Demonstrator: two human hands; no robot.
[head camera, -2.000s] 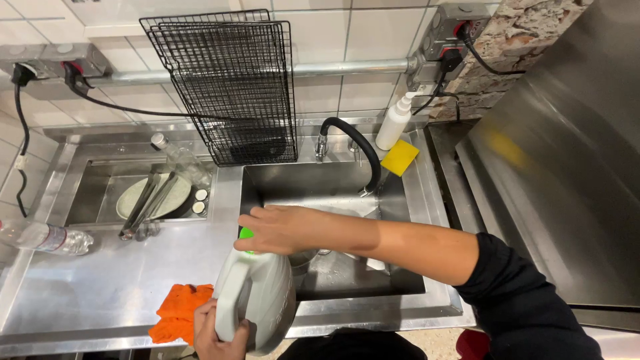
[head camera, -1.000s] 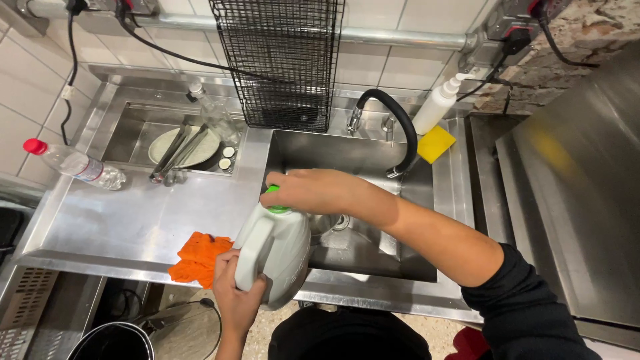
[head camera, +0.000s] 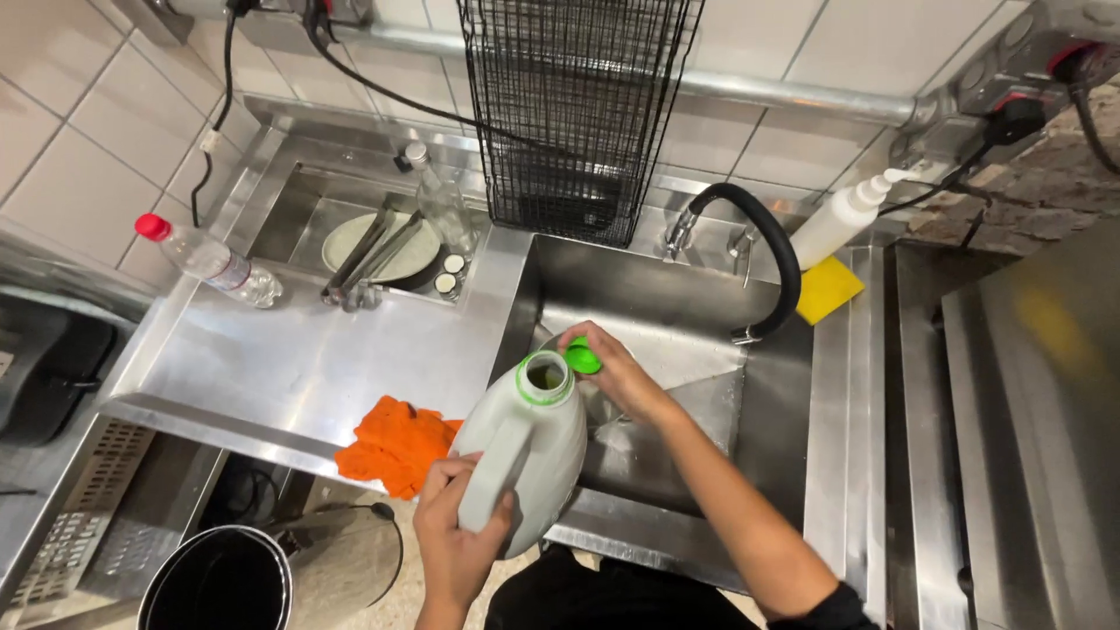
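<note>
My left hand (head camera: 459, 525) grips the handle of a large pale plastic jug (head camera: 534, 446), held at the front edge of the steel sink (head camera: 669, 385). The jug's mouth is uncovered, with a green ring round its neck and greenish liquid visible inside. Just right of the mouth, my right hand (head camera: 612, 367) holds the green screw cap (head camera: 583, 355) between its fingers, over the basin. An orange cloth (head camera: 398, 446) lies on the counter beside the jug, to the left. The black hose faucet (head camera: 779, 245) arches above the sink's back right.
Black wire racks (head camera: 577, 122) lean on the tiled wall. A white pump bottle (head camera: 840, 219) and yellow sponge (head camera: 829, 289) stand at the right rim. Leftward are a plastic bottle (head camera: 219, 267), a glass bottle (head camera: 444, 206), a plate (head camera: 420, 252) with tongs (head camera: 372, 254), and below, a bin (head camera: 219, 582).
The green cap was on the jug in the earlier frames; now it is off, in my right hand beside the opening. My left hand still holds the handle. The view has shifted.
</note>
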